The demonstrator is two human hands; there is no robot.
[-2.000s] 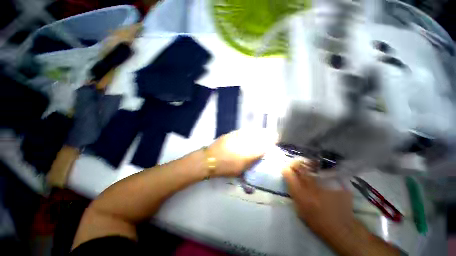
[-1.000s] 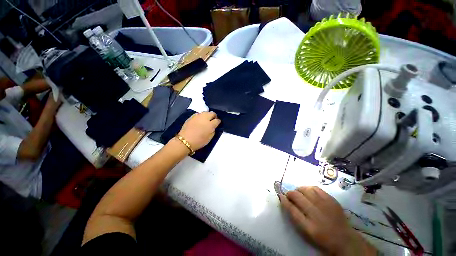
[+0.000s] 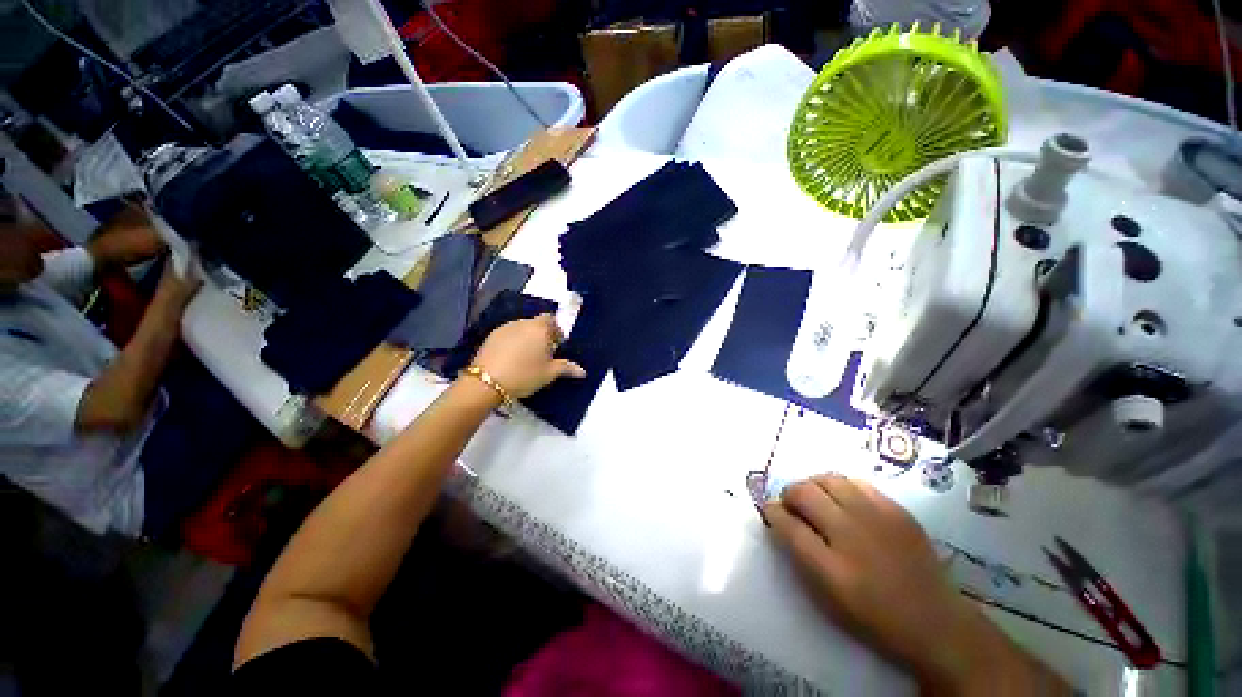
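My left hand (image 3: 524, 357) lies on the dark fabric pieces (image 3: 646, 286) left of the machine, thumb and fingers apart; whether it grips a piece cannot be told. My right hand (image 3: 851, 556) rests on the white table in front of the needle area, its fingertips at a small metal part (image 3: 759, 485). A single dark piece (image 3: 766, 327) lies between the heap and the lamp (image 3: 820, 354). The sewing machine head (image 3: 1049, 306) stands over the needle plate (image 3: 896, 444), which has no fabric on it.
Red-handled snips (image 3: 1110, 607) and a green tool (image 3: 1199, 613) lie at the right. A green fan (image 3: 892, 130) stands behind. A black slab (image 3: 519, 195), grey pieces (image 3: 443, 293), a brown board (image 3: 365, 387) and bottles (image 3: 327, 153) are left, with another person (image 3: 82, 368) beyond.
My left hand has left the needle area for the heap and moved slightly left across it. My right hand has come away from the needle to the table front. The grey pieces have shifted.
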